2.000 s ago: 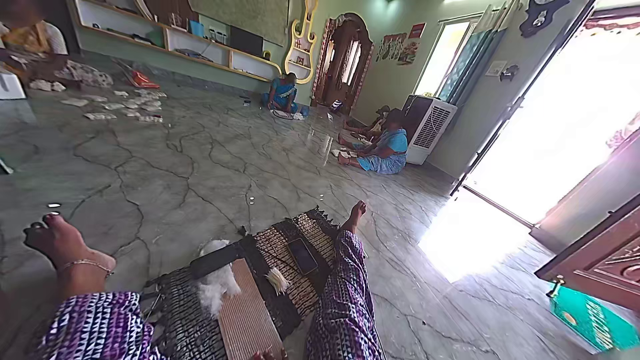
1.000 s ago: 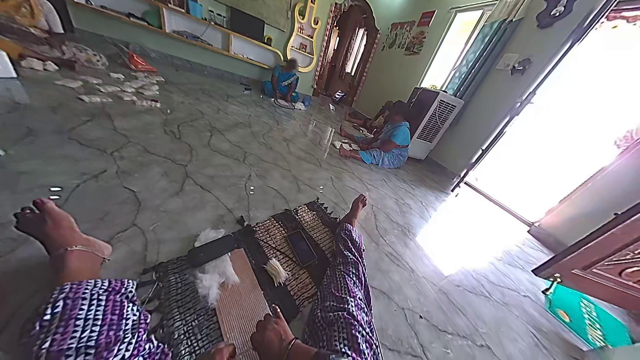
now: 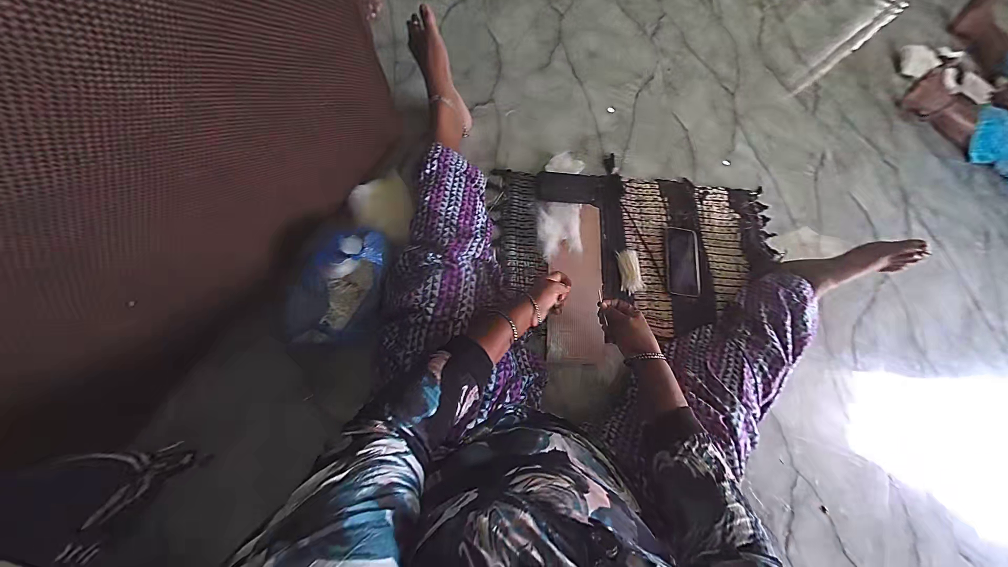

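Between my outstretched legs lies a woven mat (image 3: 681, 189) with a ribbed brown board (image 3: 575, 315) on its left part. White fluffy cotton (image 3: 561, 227) rests on the board's far end. My left hand (image 3: 557, 291) is curled over the board's left edge; whether it holds anything is not plain. At the board's right edge, my right hand (image 3: 622, 321) pinches a thin stick-like piece (image 3: 601, 298) upright between thumb and fingers. A small bundle of pale wicks or sticks (image 3: 630, 271) lies just beyond it, and a dark phone (image 3: 683, 261) lies farther right on the mat.
A blue plastic bag (image 3: 335, 291) with pale contents stands left of my left leg, near a yellowish blurred item (image 3: 382, 206). A large brown textured surface (image 3: 181, 157) fills the left side. At the upper right, another person's limb (image 3: 945, 110) shows beside white pieces on the marble-patterned floor.
The view has tipped down steeply. Both hands now show in full over the board; one second ago they were partly cut off at the bottom edge. The thin piece was not visible then.
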